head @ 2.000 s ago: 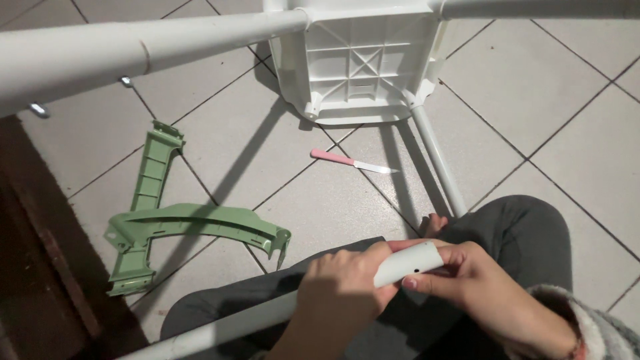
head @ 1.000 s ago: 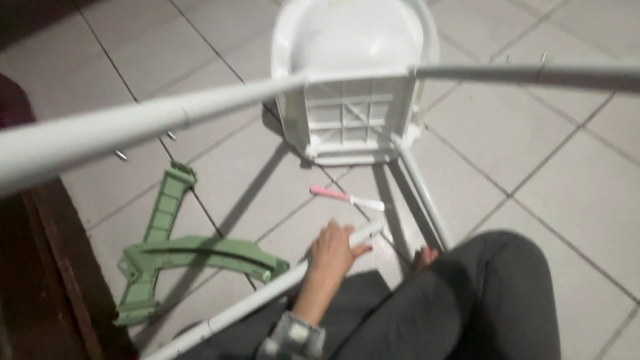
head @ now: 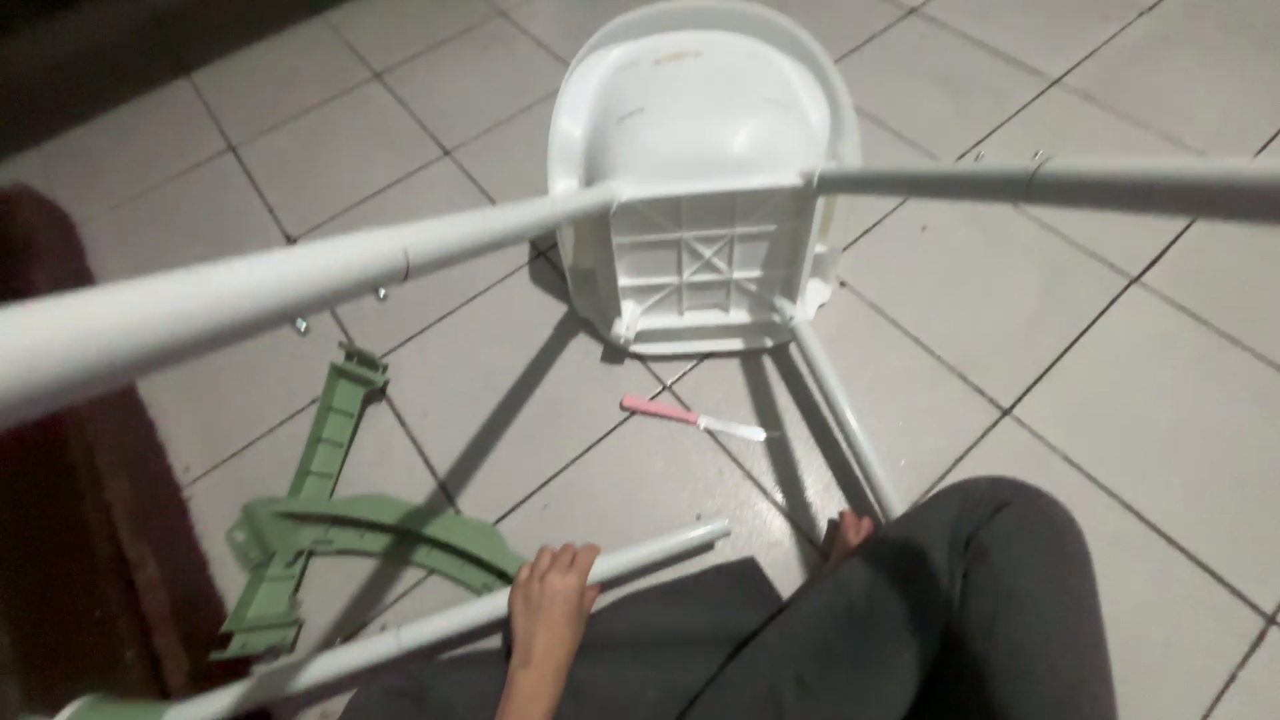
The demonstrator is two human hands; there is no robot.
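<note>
My left hand is closed around a white tube that lies low across the view, its free end just above my lap. A green plastic fitting shows at the tube's lower left end. My right hand is out of view. Ahead, a white plastic high chair seat has its ribbed underside facing me, with white tubular legs running from it. A knife with a pink handle lies on the floor below the seat. Left of it are green plastic brace parts, touching or close behind the tube.
Grey floor tiles surround the chair. One leg slants down toward my bare foot and bent knee. Small metal pins show beside the left leg. Dark red furniture or fabric borders the left side.
Two seconds ago both hands were at the tube's end. My right hand has since left the view, and my left hand holds the tube farther from that end. The view has shifted, showing more of the seat.
</note>
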